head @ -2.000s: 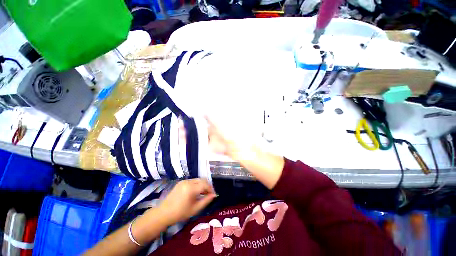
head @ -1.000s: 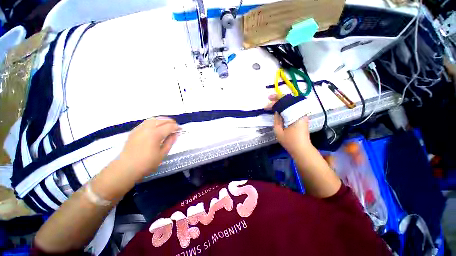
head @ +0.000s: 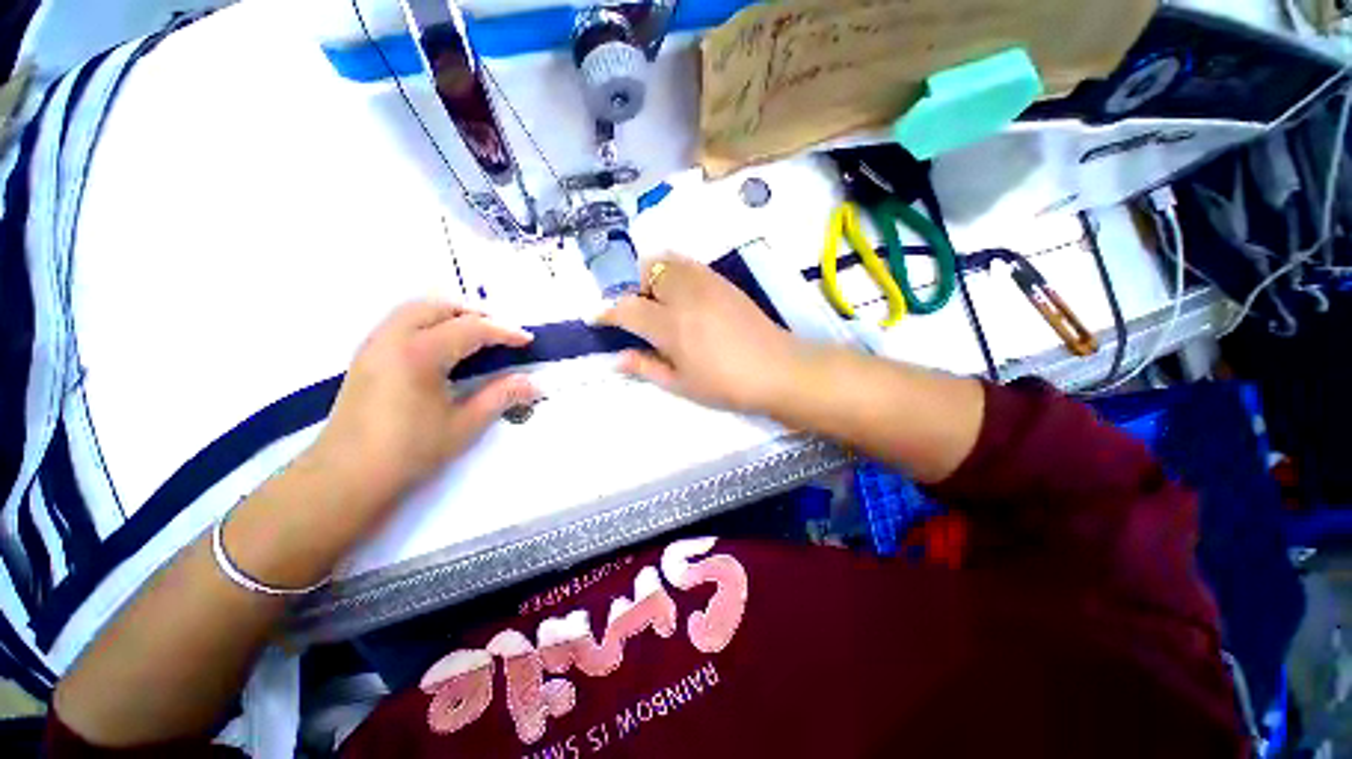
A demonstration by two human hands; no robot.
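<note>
A long navy band [head: 571, 341] with a pale underside lies along the white machine bed. My left hand [head: 423, 389] holds it between thumb and fingers, left of the needle area. My right hand [head: 704, 334] holds it just in front of the grey cylindrical fitting [head: 610, 245]. The band's navy end shows beyond my right hand. Its other end runs left to the stacked navy and white bands [head: 45, 489] at the left edge. The band is in front of the presser foot area, and I cannot tell if any of it is under the foot.
Yellow and green scissors [head: 863, 267] and an orange-brown handled tool [head: 1053, 309] lie to the right. A cardboard note [head: 801, 89] with a mint-green block [head: 971, 104] leans on the machine. The shiny curved guard [head: 472, 119] stands left of the ridged knob [head: 612, 79].
The view has moved closer to the needle area. The band, spread out along the front edge a second ago, is now close to the needle. My hands have come nearer together on it.
</note>
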